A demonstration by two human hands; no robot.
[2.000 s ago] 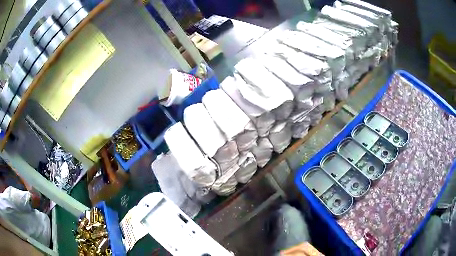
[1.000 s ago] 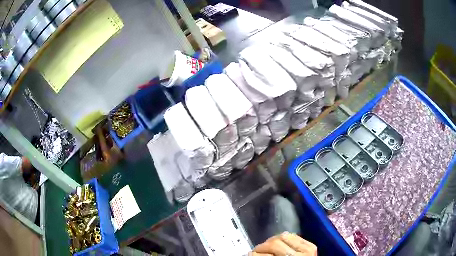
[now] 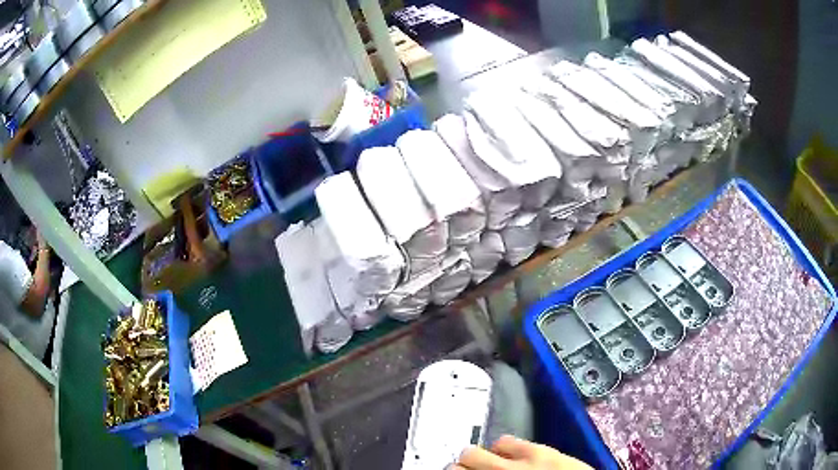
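Observation:
A pale, round-ended lock housing (image 3: 445, 418) is held low in the middle of the view, in front of the bench edge. One hand (image 3: 519, 454), probably my right hand, grips its right side at the bottom edge of the picture; only fingers show. The housing's lower end is cut off by the frame. My left hand is not in view. Several open housings (image 3: 630, 317) lie side by side in a row along the left part of the blue-rimmed tray (image 3: 540, 353), which has a pink-red mottled lining.
Wrapped bundles (image 3: 441, 184) are stacked along the green bench (image 3: 257, 317). A blue bin of brass fittings (image 3: 138, 372), a printed sheet (image 3: 218, 351), other blue bins (image 3: 292, 165) and a yellow crate (image 3: 818, 193) also show. Another person's arm (image 3: 39, 275) is at far left.
The held housing first moves off the bench area, then right and upright towards the tray. The fingers on it come more into view. The head view shifts; the row of housings stays the same.

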